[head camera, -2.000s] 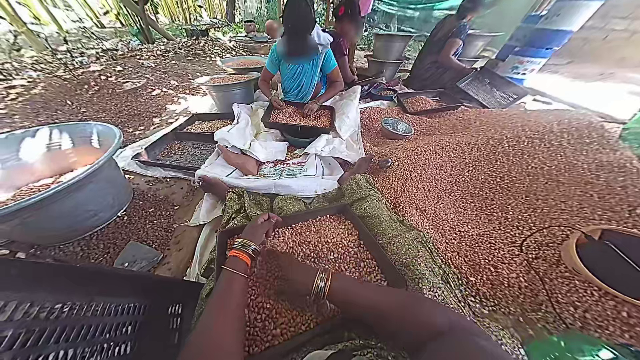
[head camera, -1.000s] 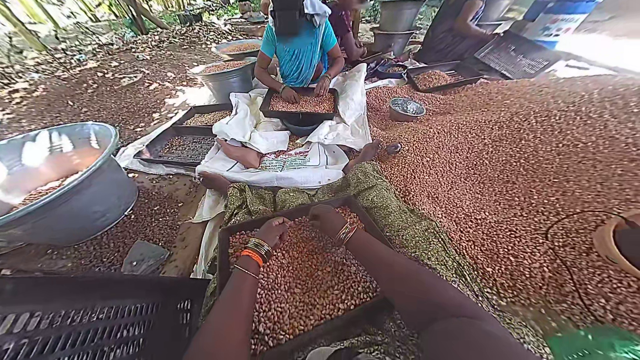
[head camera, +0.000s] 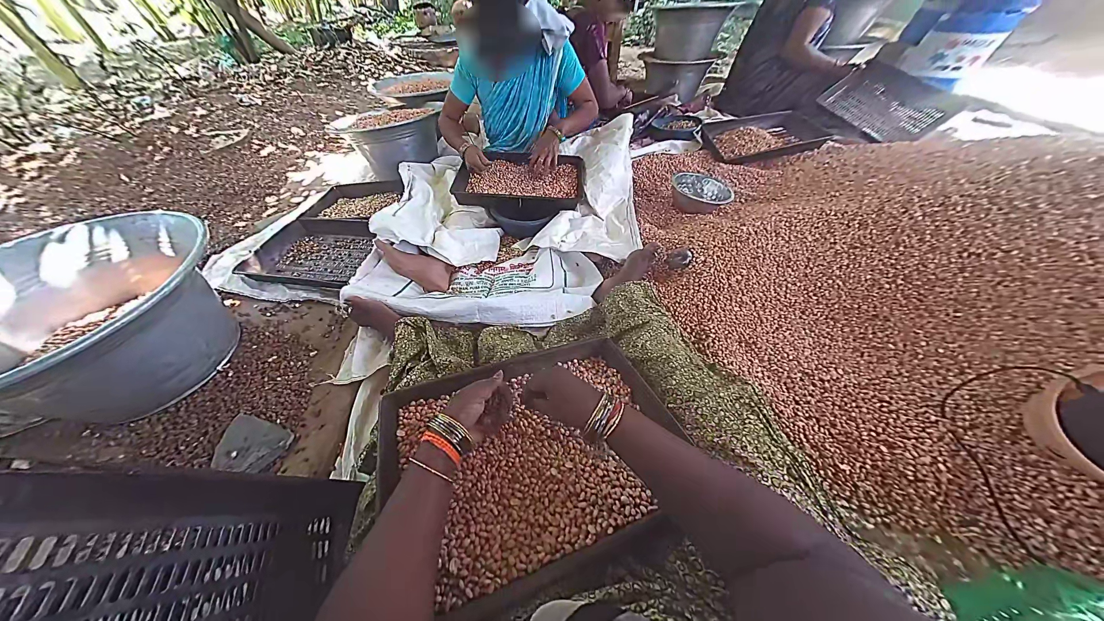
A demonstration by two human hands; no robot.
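A dark rectangular tray (head camera: pixel 642 379) rests on my lap, filled with reddish-brown nuts or seeds (head camera: pixel 526 483). My left hand (head camera: pixel 481 405), with orange and gold bangles at its wrist, is over the upper left part of the tray, its fingers curled together. Close to its right, my right hand (head camera: pixel 561 395) is bent over the upper part of the tray, fingers curled downward. Whether small pieces are between the fingers of either hand is too small to tell. Patterned green cloth (head camera: pixel 690 388) covers my legs on both sides of the tray.
A large metal tub (head camera: pixel 129 345) stands at left, above a black slotted crate (head camera: pixel 172 535). A broad heap of nuts or seeds (head camera: pixel 906 302) spreads at right, with a small metal bowl (head camera: pixel 701 191) on it. Ahead, a person (head camera: pixel 517 95) works over another tray (head camera: pixel 517 200); other people sit behind.
From two seconds ago, my right hand has moved up the tray, away from me. Both hands now hover close together near its far side.
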